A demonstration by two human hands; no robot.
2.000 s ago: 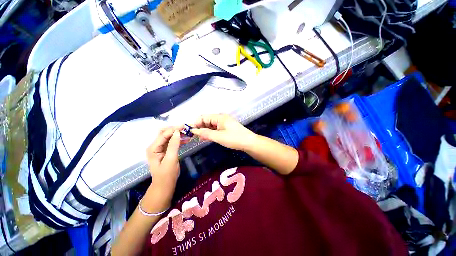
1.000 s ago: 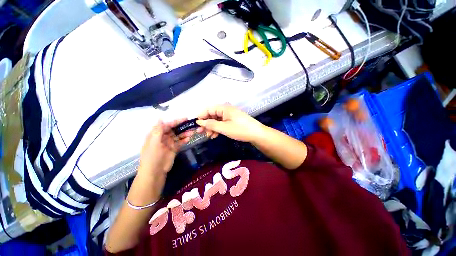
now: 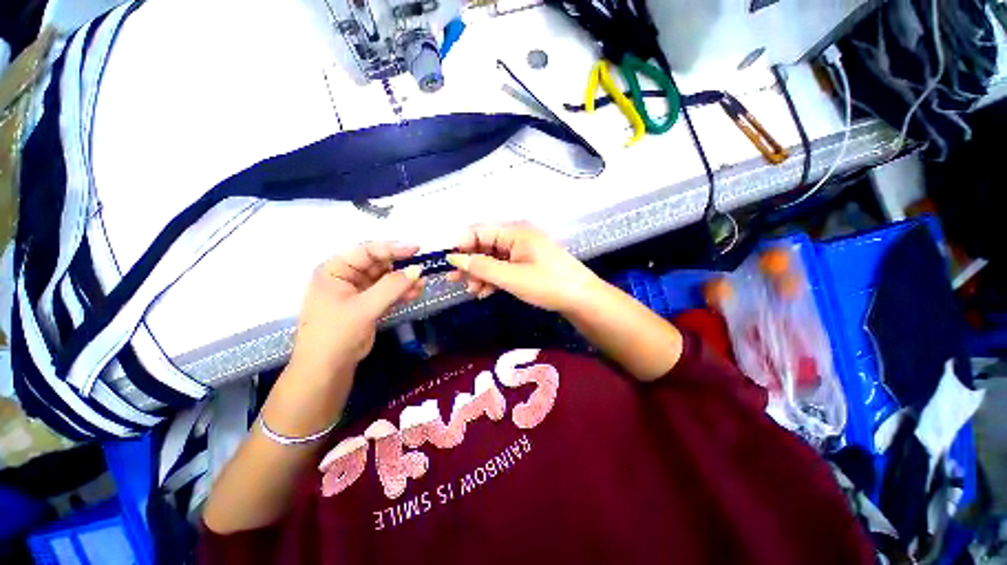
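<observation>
My left hand [image 3: 351, 296] and my right hand [image 3: 517, 265] hold a small black woven label [image 3: 433, 263] between them, just over the table's front edge. Thumbs and fingertips pinch its two ends, and pale lettering shows in its middle. A long curved navy band [image 3: 364, 160] with a pale underside lies on the white machine bed beyond my hands, not touched by them. Its middle lies in front of the presser foot [image 3: 389, 77]. Its left part runs to the stacked navy and white bands [image 3: 69, 254] at the left table edge.
Yellow and green scissors [image 3: 652, 97] and orange-handled snips [image 3: 755, 130] lie right of the needle area. Black and white cables cross the front edge at right. A blue crate [image 3: 850, 298] holding a clear plastic bag [image 3: 778, 342] stands below right; another blue crate [image 3: 94, 541] is at lower left.
The label was folded or bunched in my fingertips and is now stretched lengthwise between both hands. The camera view has shifted, so the table sits higher in the picture. The band looks unmoved on the bed.
</observation>
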